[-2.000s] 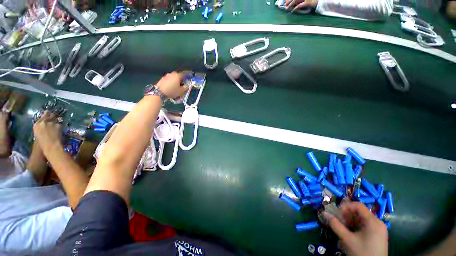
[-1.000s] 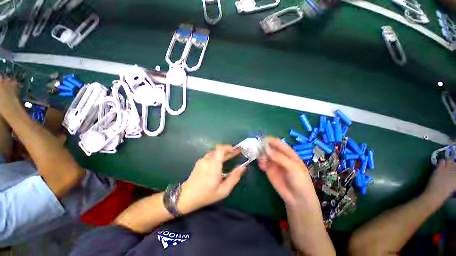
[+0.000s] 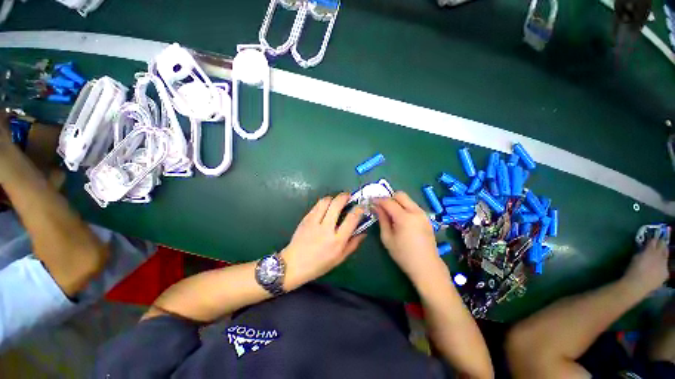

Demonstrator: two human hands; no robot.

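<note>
A white looped plastic housing lies on the green bench in front of me, largely covered by my fingers. My left hand grips its loop end. My right hand has its fingertips pressed on the block end; any small part under them is hidden. One blue battery lies loose just beyond the housing. To the right is a heap of blue batteries with metallic circuit boards on its near side.
A pile of white housings lies at the left. Two fitted housings with blue bands lie on the belt past the white edge strip. Neighbours' arms are at the left and at the right.
The view has shifted, so the belt sits higher. My hands have lowered the housing to the bench, and my right fingers now press on it. A loose blue battery now lies beyond it.
</note>
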